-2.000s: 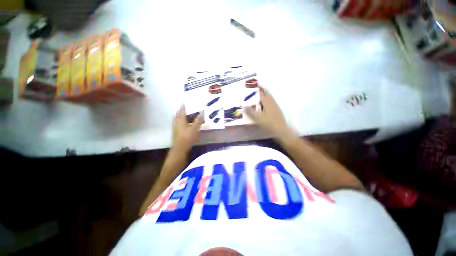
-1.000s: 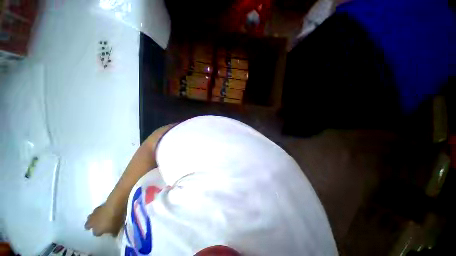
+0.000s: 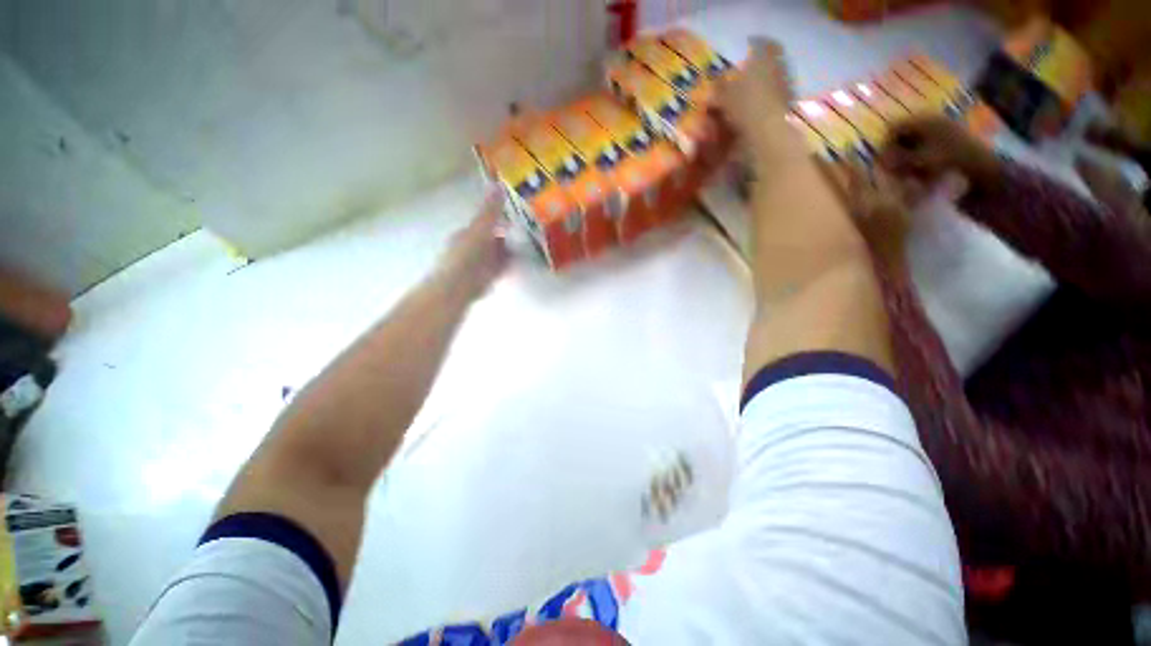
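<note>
A row of orange-yellow retail boxes stands upright, side by side, on the white table near the wall. My left hand presses on the left end of this row. My right hand is at the right end, its fingers partly hidden by the arm and boxes. The row sits between my two hands. A second group of the same boxes stands just behind and touches or nearly touches the row.
Another person's hands, in dark-red patterned sleeves, are at more orange boxes on the right. A white-backed box stands at lower left. Small dark specks lie on the table. A pale wall borders the table.
The view has swung from the floor carton back to the table and its far side. Both arms now reach forward, with my hands at opposite ends of a box row.
</note>
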